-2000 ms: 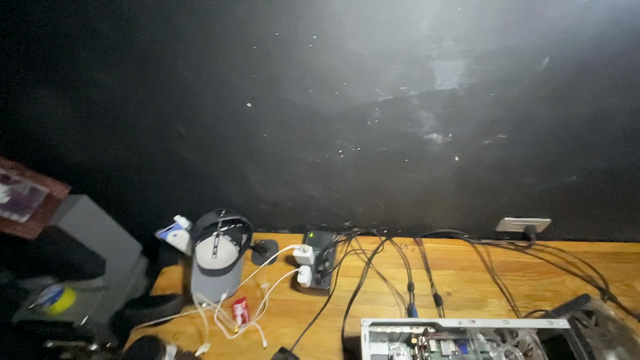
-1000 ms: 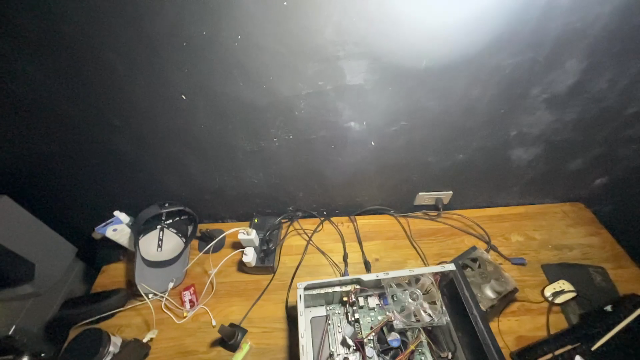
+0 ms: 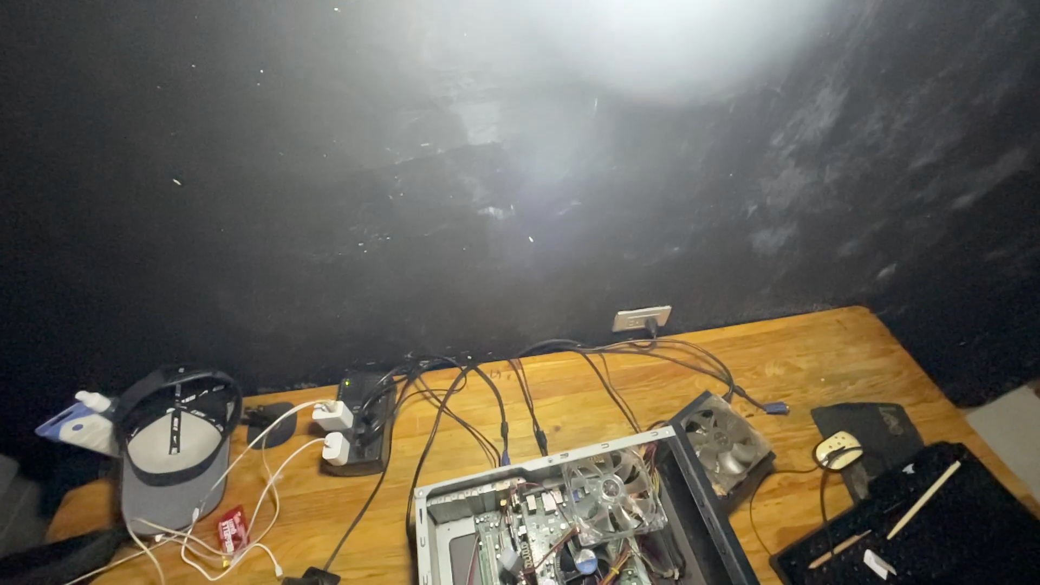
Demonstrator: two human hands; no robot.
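Neither of my hands is in view. An opened computer case lies on the wooden table at the bottom centre, its circuit boards and wires exposed. A clear case fan sits inside it at the upper right. Against the right side of the case leans or stands a dusty unit with a fan. Left of the case, a black power strip holds two white chargers, one of them the upper charger, with white cables running from them.
A grey cap, a red packet and a blue-and-white pouch are at left. At right are a mouse, a dark pad and a black surface bearing thin sticks. Cables run to a wall outlet.
The view has swung right and down, showing more of the computer case and bringing the mouse and the dark pad into sight. No object has plainly moved.
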